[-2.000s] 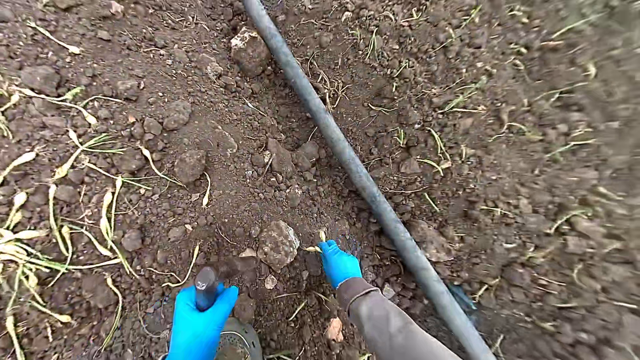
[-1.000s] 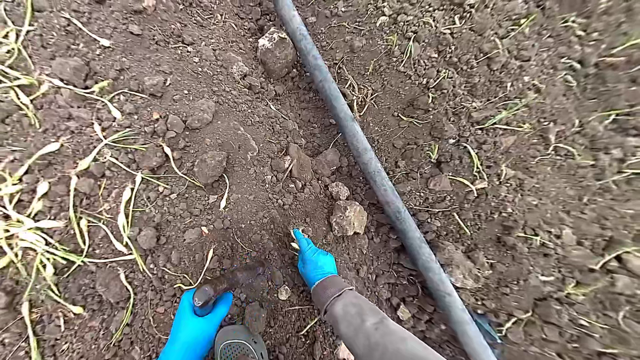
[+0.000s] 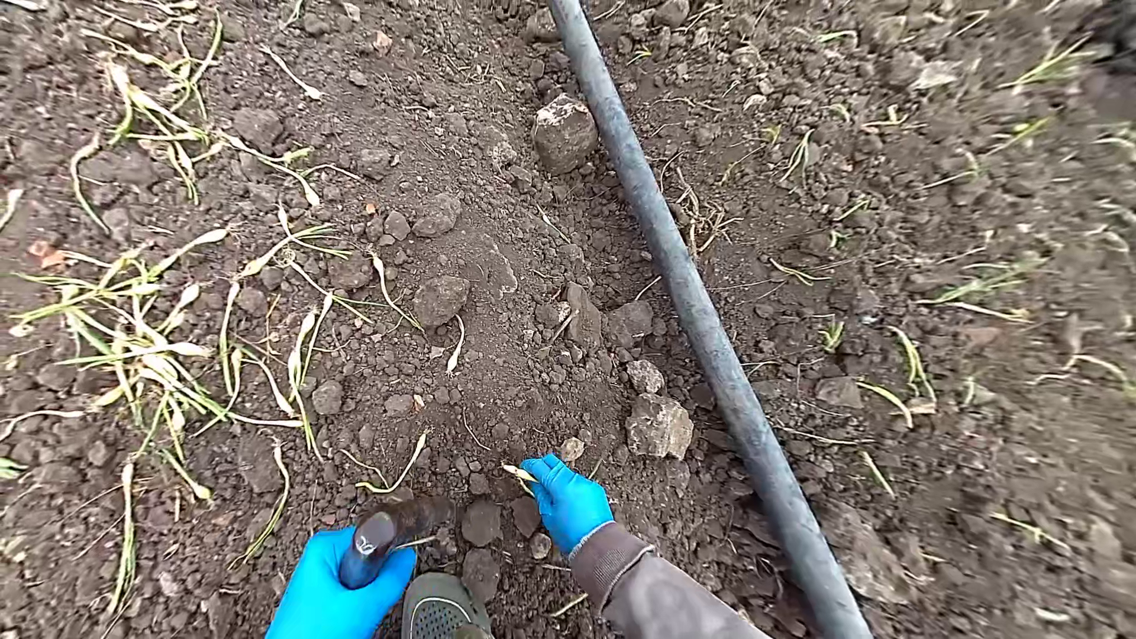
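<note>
Blue gloves cover both of my hands. My left hand (image 3: 342, 581), at the bottom left of centre, grips the dark rounded handle of a hand tool (image 3: 373, 543); the tool's far end points right, low over the soil, and its tip is hard to make out. My right hand (image 3: 568, 501) holds a small pale bulb seedling (image 3: 519, 473) between thumb and fingers, just above the soil and to the right of the tool. Many similar seedlings with green leaves (image 3: 146, 355) lie scattered and heaped on the soil at the left.
A long dark pipe (image 3: 701, 293) runs diagonally across the ground, right of my hands. Stones lie beside it, one near my right hand (image 3: 659, 426) and a larger one farther up (image 3: 564, 135). More seedlings (image 3: 887, 399) dot the soil beyond the pipe. A perforated shoe (image 3: 439, 608) shows between my hands.
My right hand has moved left, away from the pipe and the nearby stone, still holding a pale seedling. The tool in my left hand, upright two seconds ago, is now tilted to the right.
</note>
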